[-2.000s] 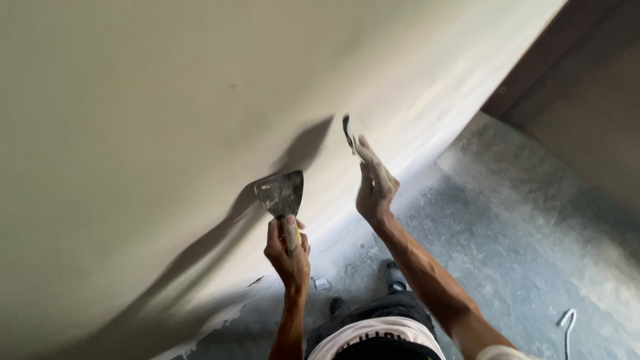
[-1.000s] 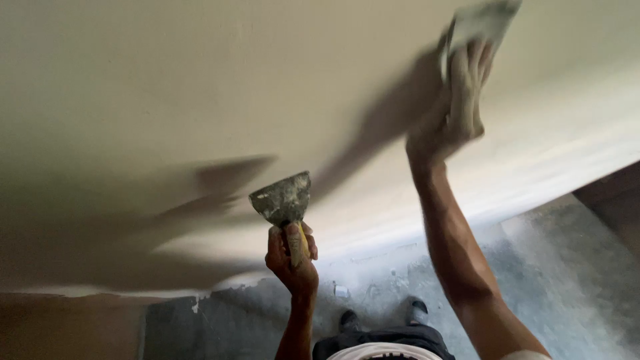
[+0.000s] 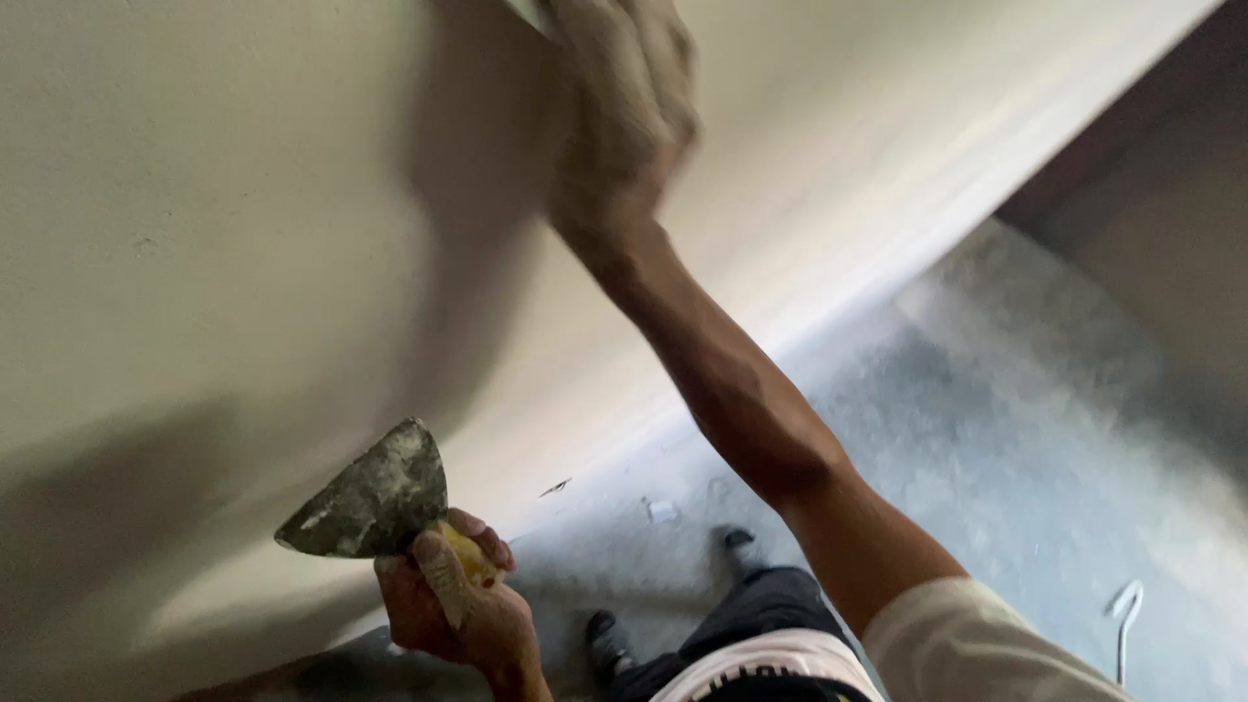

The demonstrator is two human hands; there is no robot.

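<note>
My left hand (image 3: pixel 453 595) grips the yellow handle of a putty knife (image 3: pixel 375 497). Its wide dark blade is smeared with dried filler and points up and left, in front of the pale wall (image 3: pixel 244 244). My right hand (image 3: pixel 624 117), dusty and blurred, is raised to the wall at the top of the view. Its fingers are on a thin flat piece (image 3: pixel 529 12), most of which is hidden or outside the view. Both hands cast shadows on the wall.
The dusty grey floor (image 3: pixel 936 458) lies below, with my feet near the wall's base. A small pale scrap (image 3: pixel 662 510) lies beside the wall. At the lower right is a bent metal hook or rod (image 3: pixel 1128 624). A dark brown surface (image 3: pixel 1160 195) stands at the right.
The right hand was low and turned edge-on two seconds ago, then up at the right against the wall, and is now further left. The putty knife has stayed in the left hand, its blade now tilted left.
</note>
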